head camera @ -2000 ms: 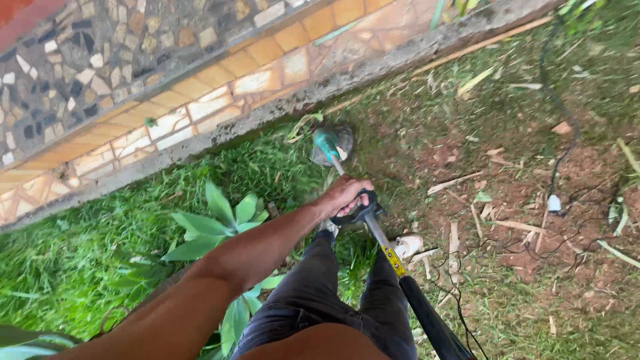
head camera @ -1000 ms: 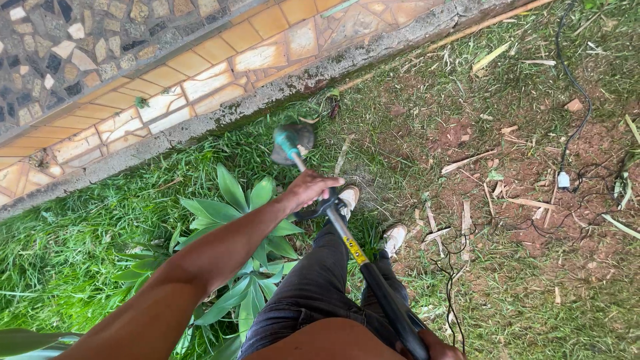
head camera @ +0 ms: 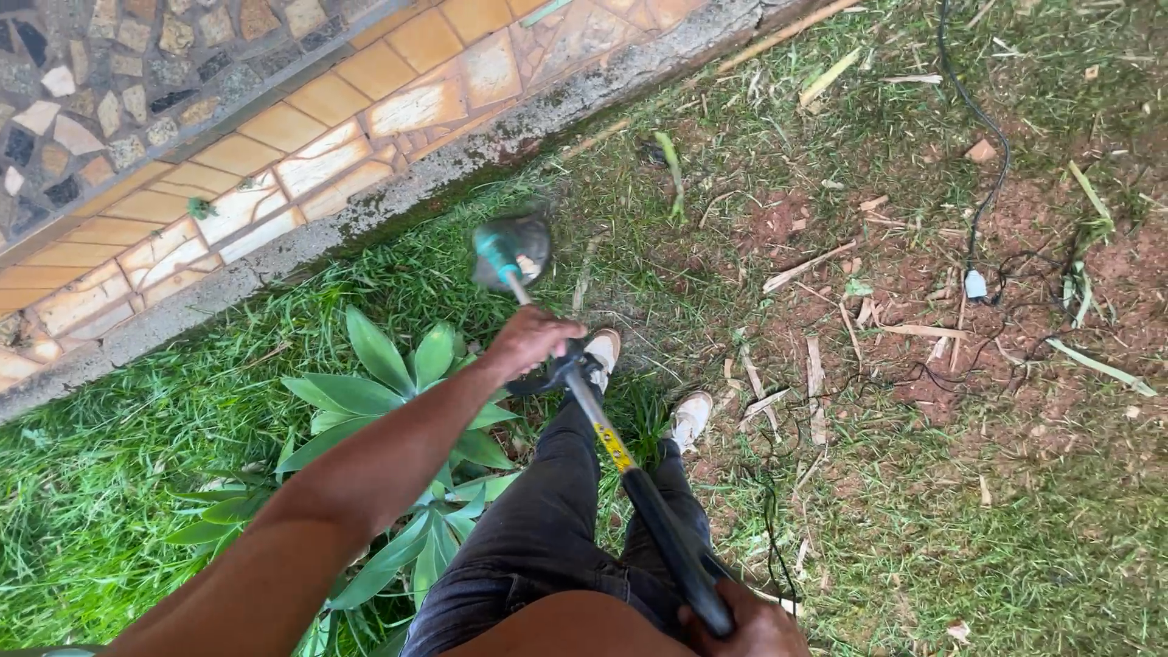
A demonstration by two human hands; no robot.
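A string trimmer (head camera: 607, 438) runs diagonally from the lower middle up to its teal head (head camera: 497, 254), which is beside the concrete edge over the grass. My left hand (head camera: 531, 342) grips the black loop handle on the shaft, the arm reaching in from the lower left. At the bottom edge my right hand (head camera: 750, 625) holds the black rear end of the tool, partly out of view. The dark round guard (head camera: 534, 242) at the head is blurred, and the cutting line cannot be made out.
A stone-tiled ledge (head camera: 365, 128) with a concrete edge crosses the upper left. Broad-leaved succulent plants (head camera: 365, 392) grow beside my legs. A black cable (head camera: 990, 128) with a white connector (head camera: 975, 285) lies among dry plant strips on the right; dark cord also runs near my right shoe (head camera: 691, 418).
Since two seconds ago, the view has shifted and the trimmer head has moved left relative to my shoes. My right hand, unseen two seconds ago, now shows at the tool's rear end.
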